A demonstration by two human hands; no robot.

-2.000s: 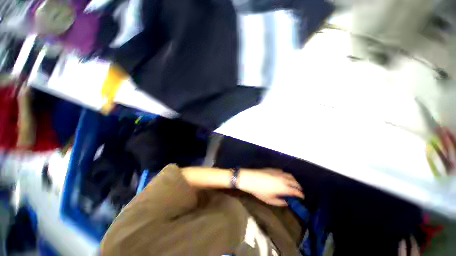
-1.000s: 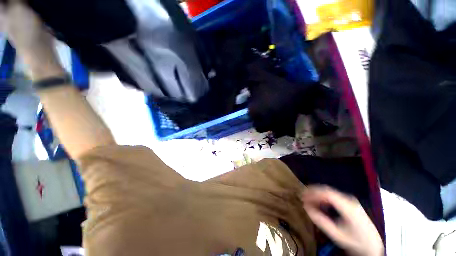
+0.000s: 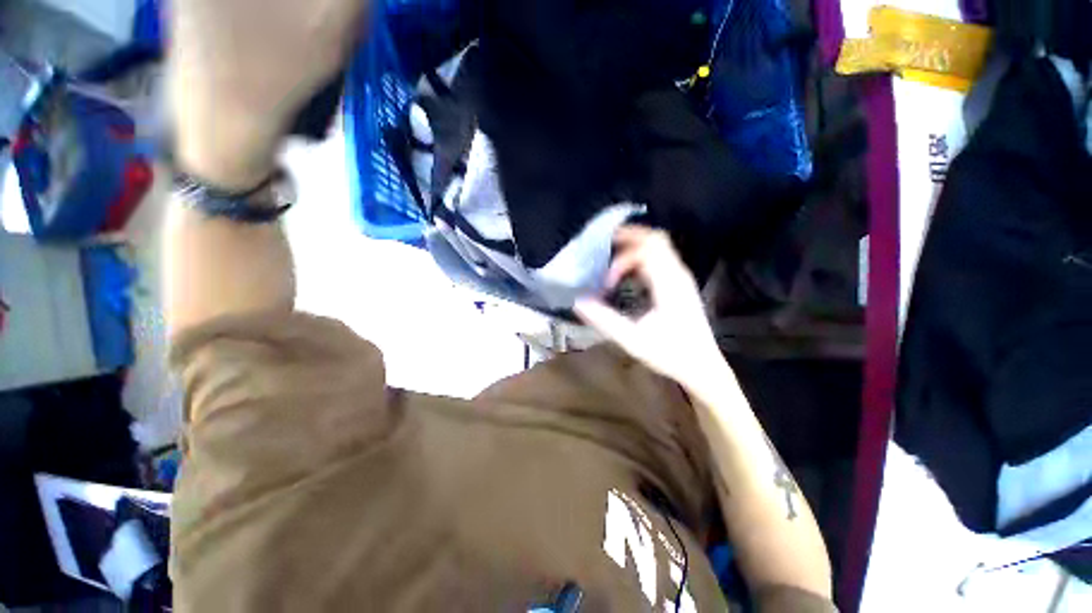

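Note:
My right hand (image 3: 647,293) pinches the pale edge of a black and grey-white cloth bundle (image 3: 587,258) between thumb and fingers. The bundle hangs over the near side of a blue plastic crate (image 3: 381,144). My left hand (image 3: 270,72) is large, blurred and cut off by the top edge, left of the crate. A small dark patch shows beside it; whether it holds anything is unclear.
At the right is a white table edge with a purple rim (image 3: 880,299), a yellow strip (image 3: 922,48) and a large black garment panel (image 3: 1006,287). A blue and red bundle (image 3: 84,168) lies at the far left.
My right hand has moved up and left from the lap to the cloth and taken hold of its edge. The black and grey cloth has moved right, over the crate. My left hand has moved right.

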